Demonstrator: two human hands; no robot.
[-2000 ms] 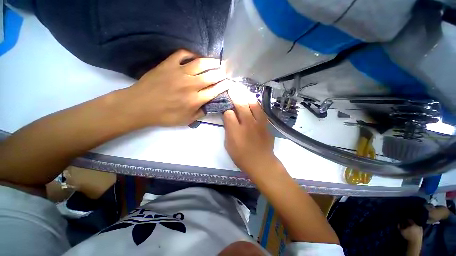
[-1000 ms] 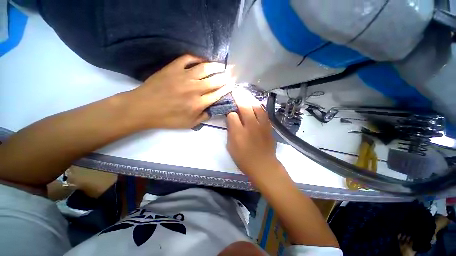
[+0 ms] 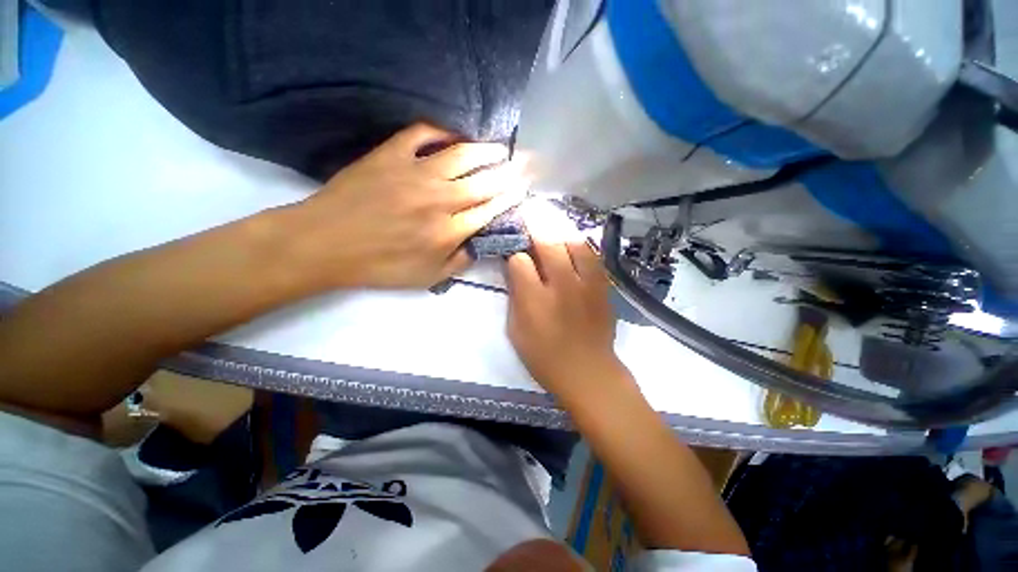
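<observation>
A large dark garment (image 3: 335,73) lies on the table at the upper left and runs under the sewing machine head (image 3: 580,123). My left hand (image 3: 407,212) lies flat on the cloth, fingertips in the bright lamp glare by the needle area. My right hand (image 3: 562,296) is close beside it, fingertips on a small thick folded dark strip (image 3: 500,241) between the two hands. The presser foot and needle are hidden by glare and the machine head.
A dark curved tube (image 3: 714,341) crosses right of my right hand. Yellow-handled scissors (image 3: 798,385) and a small black metal tool (image 3: 714,261) lie at the right. The grey marked table edge (image 3: 380,385) runs in front. Parts of other people show below the table.
The machine head, scissors and tools have shifted slightly in view. Both hands stay at the needle area, and slightly more of the folded strip's end shows between them than at first.
</observation>
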